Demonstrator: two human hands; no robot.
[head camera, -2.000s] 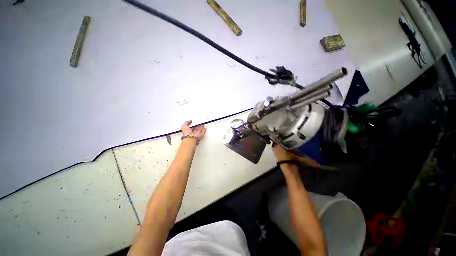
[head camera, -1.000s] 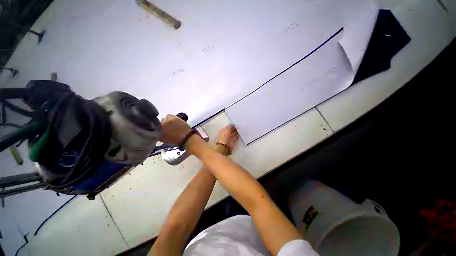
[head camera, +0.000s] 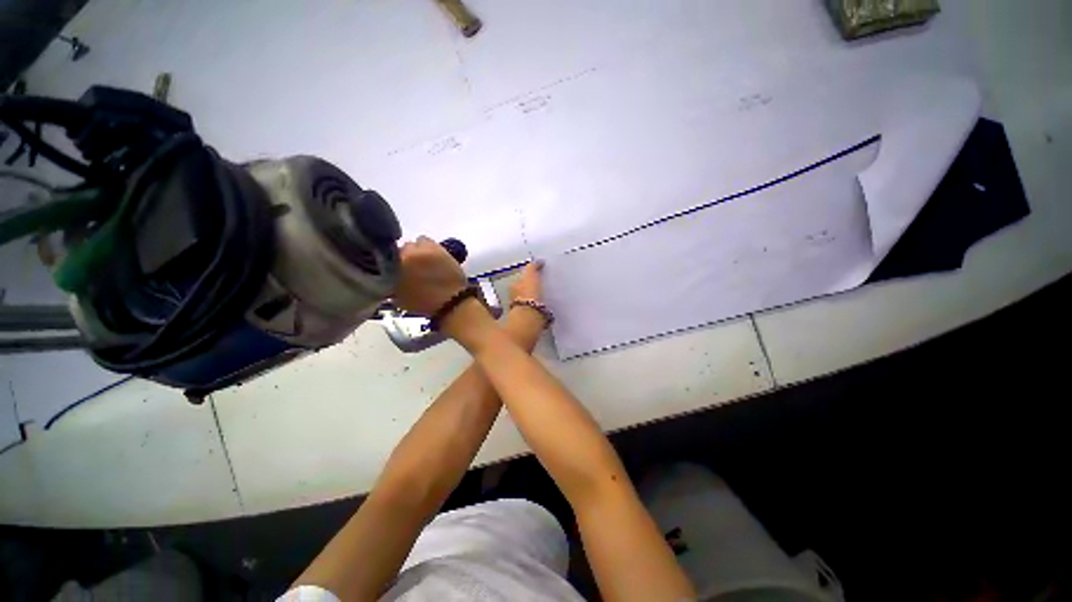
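The straight knife cutting machine (head camera: 253, 265) is large at the left, its silver and blue body tilted, with its base plate (head camera: 411, 334) at the lay's edge. My right hand (head camera: 430, 280) grips the handle beside the motor. My arms cross, right over left. My left hand (head camera: 529, 286) is just right of the base plate, at the near-left corner of a paper-topped section (head camera: 705, 265); its fingers are partly hidden, so its grip is unclear. A dark cut line separates this section from the marker paper (head camera: 588, 129). The blade is hidden.
Navy fabric (head camera: 970, 206) shows beyond curled paper at the right. A block weight (head camera: 884, 14) and a bar weight (head camera: 461, 17) lie on the paper. The pale table's front edge curves across below. A white bin (head camera: 717, 535) stands on the floor at lower right.
The machine has gone from the right side to the left, held by my right hand, which now crosses over my left arm. My left hand has moved up against the section's corner since a second ago.
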